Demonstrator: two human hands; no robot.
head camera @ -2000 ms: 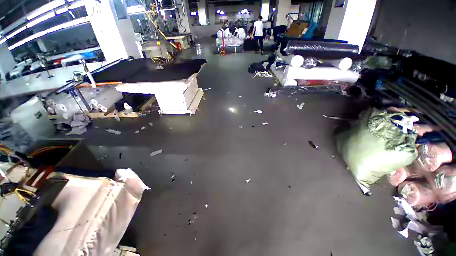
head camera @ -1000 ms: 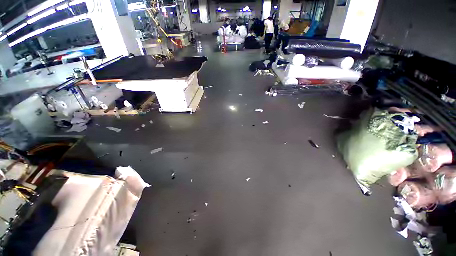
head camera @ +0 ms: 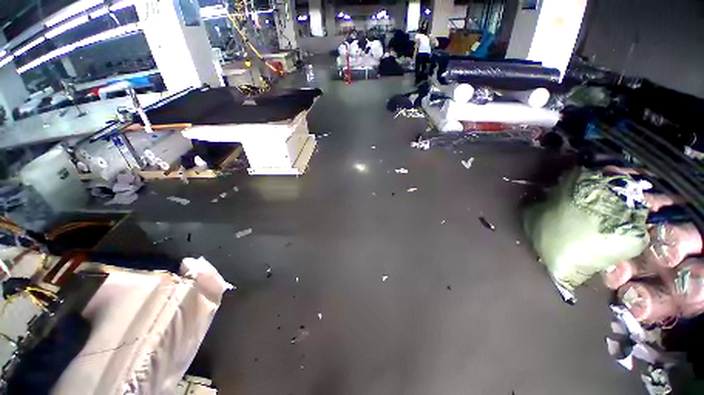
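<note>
Neither of my hands is in the picture. Nearest in front, at the lower left, is a padded table with a wrinkled pale table cover (head camera: 147,320) hanging over its edge. A dark cloth bundle (head camera: 52,347) lies on it at the lower left. Orange-brown handles (head camera: 68,266) and yellow steam hoses (head camera: 29,292) show at the left edge, with small fittings that are too blurred to tell apart.
A table with a black cover (head camera: 231,106) stands further off at left. A green sack (head camera: 583,227) and pinkish rolls (head camera: 644,297) are at right. Wrapped rolls (head camera: 502,114) lie at the back. Scraps lie on the grey floor (head camera: 355,285). A person (head camera: 422,52) stands far off.
The far person in a white top has shifted to the right. A second person seen beside them one second ago is no longer distinct. The view has moved very slightly.
</note>
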